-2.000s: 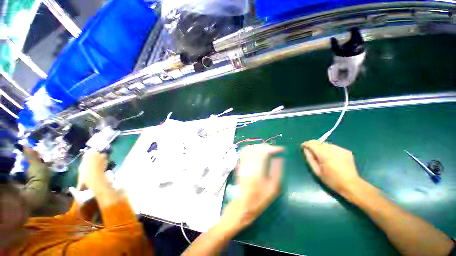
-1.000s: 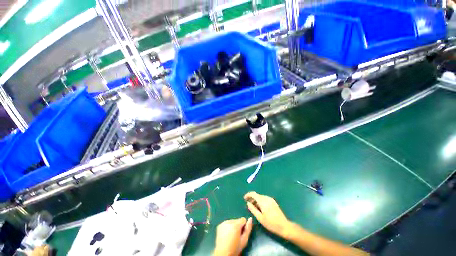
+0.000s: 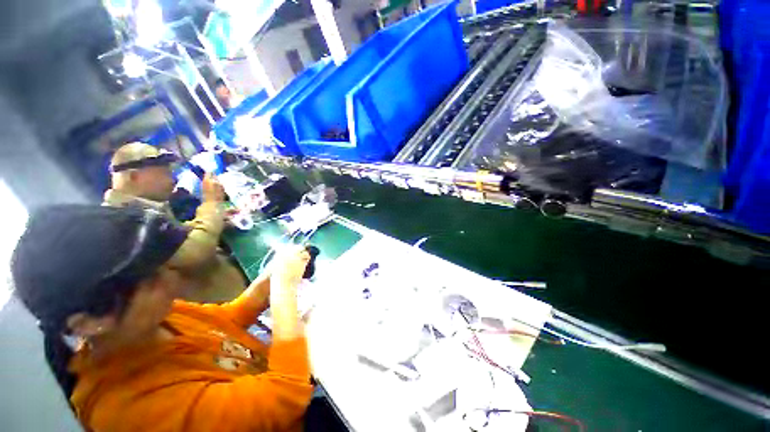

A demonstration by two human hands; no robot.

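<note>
Neither of my hands is in the picture. Nearest in front of me is a white sheet on the green bench. White housings lie at its right part, overexposed and hard to tell apart. Red and dark wires with a small white plug run among them. White tail cables stick out past the sheet's right edge over the bench and its rail. Small dark pieces lie near the sheet's upper left.
A worker in orange sits at the left, hands at a dark part; another worker is beyond. The dark green conveyor runs behind the bench. Blue bins and a clear plastic bag with dark contents stand beyond the rail.
The view has swung left towards the neighbouring workers. My hands, the white unit with the black top and the blue-ended rod have left the picture.
</note>
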